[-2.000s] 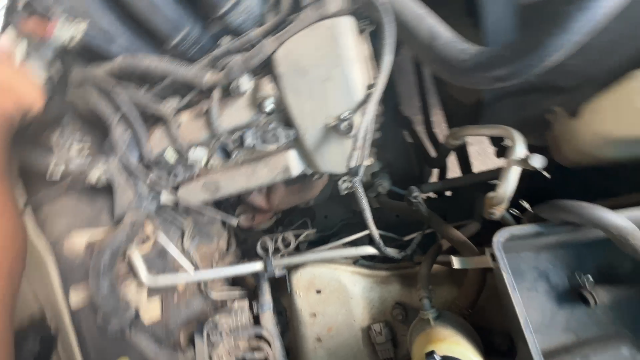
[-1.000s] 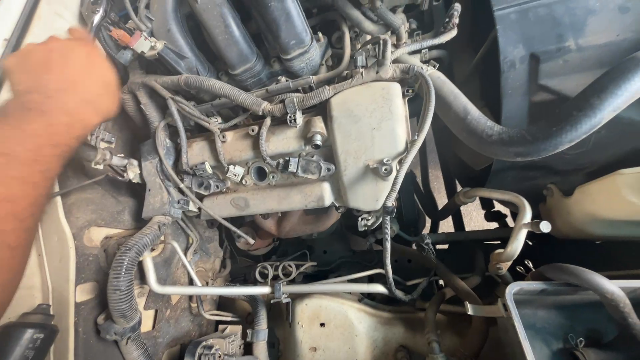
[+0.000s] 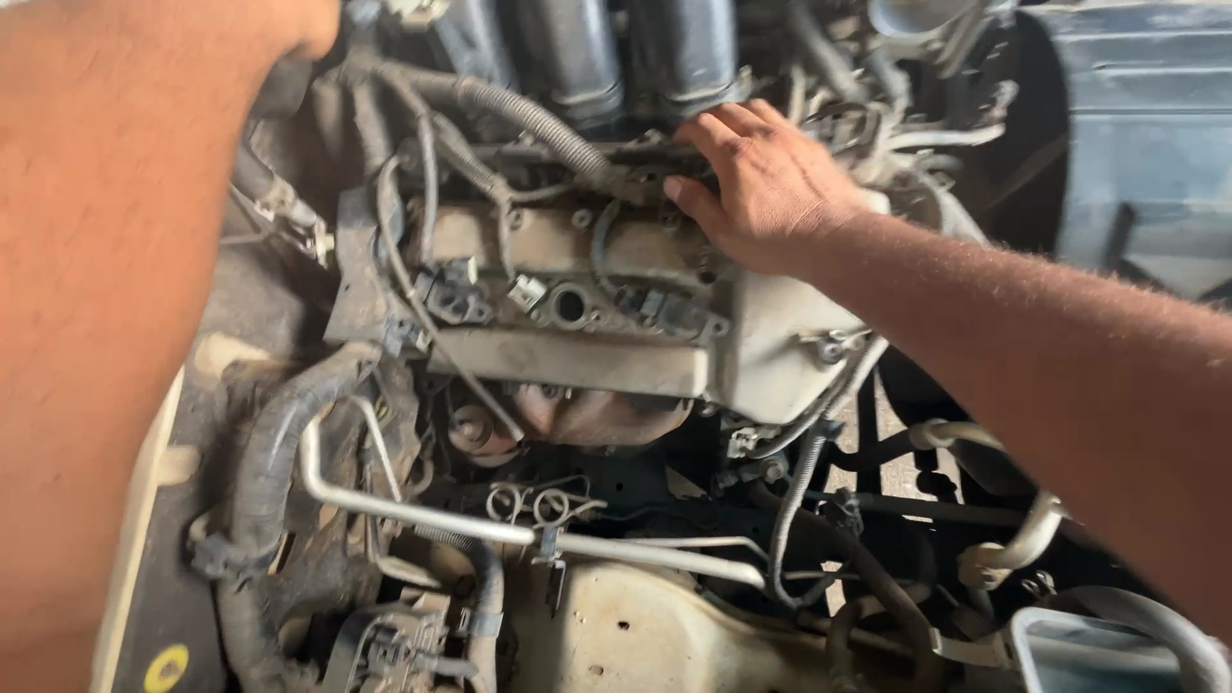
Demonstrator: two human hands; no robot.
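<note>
My right hand point(image 3: 770, 183) reaches in from the right and rests over the rear edge of the engine's valve cover point(image 3: 558, 361), fingertips near the black intake manifold runners point(image 3: 688, 53). Its thumb lies by a corrugated wiring conduit point(image 3: 539, 125); whether it grips anything is hidden. My left hand point(image 3: 313, 24) is mostly cut off at the top left, beside the wiring harness, and what its fingers do is out of sight. Between two ignition coils, the left one point(image 3: 454, 292) and the right one point(image 3: 679, 313), is an open round hole point(image 3: 570, 306) with an unplugged connector point(image 3: 526, 292) beside it.
A metal pipe point(image 3: 414, 515) crosses in front of the engine, above a pale metal body panel point(image 3: 616, 626). A thick corrugated hose point(image 3: 265, 462) curves down at the left. The rim of an open grey box point(image 3: 1020, 640) shows at the bottom right, and a rusty exhaust manifold point(image 3: 597, 414) lies below the valve cover.
My right hand has come into view and onto the rear of the engine. My left arm now covers more of the left side. The view has moved closer to the engine.
</note>
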